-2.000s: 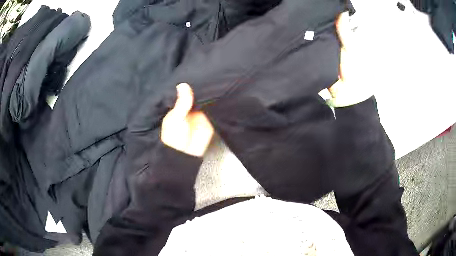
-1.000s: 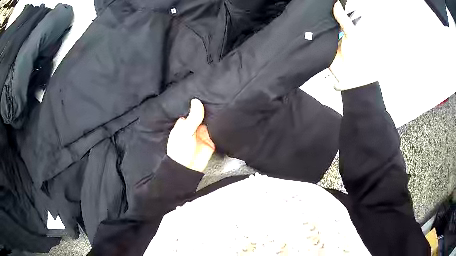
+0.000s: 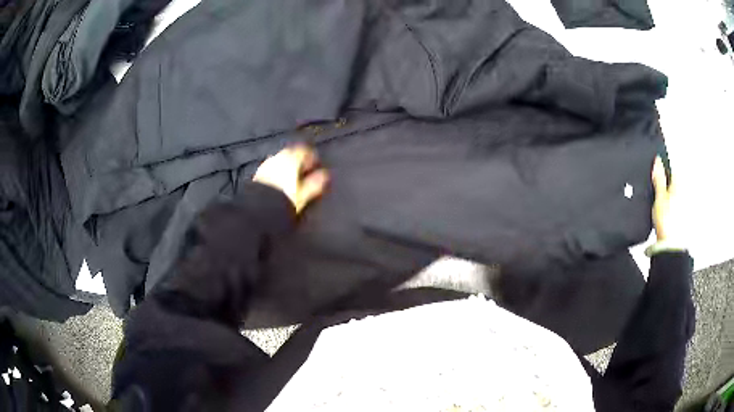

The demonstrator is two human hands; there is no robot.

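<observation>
A dark coat or jacket (image 3: 241, 72) lies spread before me, with one long sleeve (image 3: 483, 185) stretched to the right. A small white square (image 3: 628, 191) sits near the sleeve's right end. My right hand (image 3: 661, 199) is at that end, its fingers partly behind the cloth edge; the grip is mostly hidden. My left hand (image 3: 295, 175) is blurred, over the cloth at the sleeve's left part, fingers bent; whether it pinches the cloth cannot be told. No tool shows in either hand.
A heap of dark clothes (image 3: 28, 161) lies at the left. A dark cloth piece (image 3: 604, 11) lies on the white table (image 3: 696, 121) at the far right. Small dark bits lie at the far right edge. Speckled grey floor (image 3: 708, 322) shows at the lower right.
The sleeve has been drawn out to the right and lies flatter. My right hand has moved right and nearer me. The blue bit by it no longer shows. My left hand's thumb is no longer raised.
</observation>
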